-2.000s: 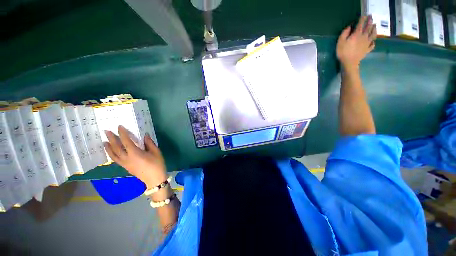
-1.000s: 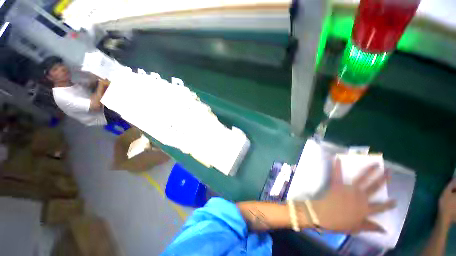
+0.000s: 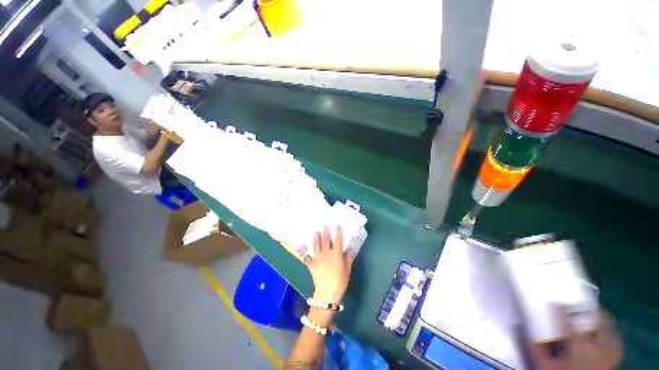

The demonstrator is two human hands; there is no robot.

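Observation:
A long row of white retail boxes (image 3: 249, 189) stands side by side on the green belt. My left hand (image 3: 329, 261) is on the white box (image 3: 348, 222) at the row's near end, fingers on its face and thumb at its side. My right hand (image 3: 582, 345), blurred and low at the right, grips another white retail box (image 3: 553, 282) over the scale's right part. The scale (image 3: 470, 303) shows its steel pan and part of its blue display, cut by the bottom edge. A smartphone (image 3: 402, 298) lies left of the scale.
The stack light (image 3: 538, 119) glows orange behind the scale, beside a grey post (image 3: 459, 108). A white shelf runs above the belt. A blue stool (image 3: 264, 293) and an open carton (image 3: 195, 235) are below left. A seated person (image 3: 126, 155) is at the far end.
My left hand has moved from the scale to the near end of the row. My right hand has come in over the scale with a box. The stack light changed from green to orange.

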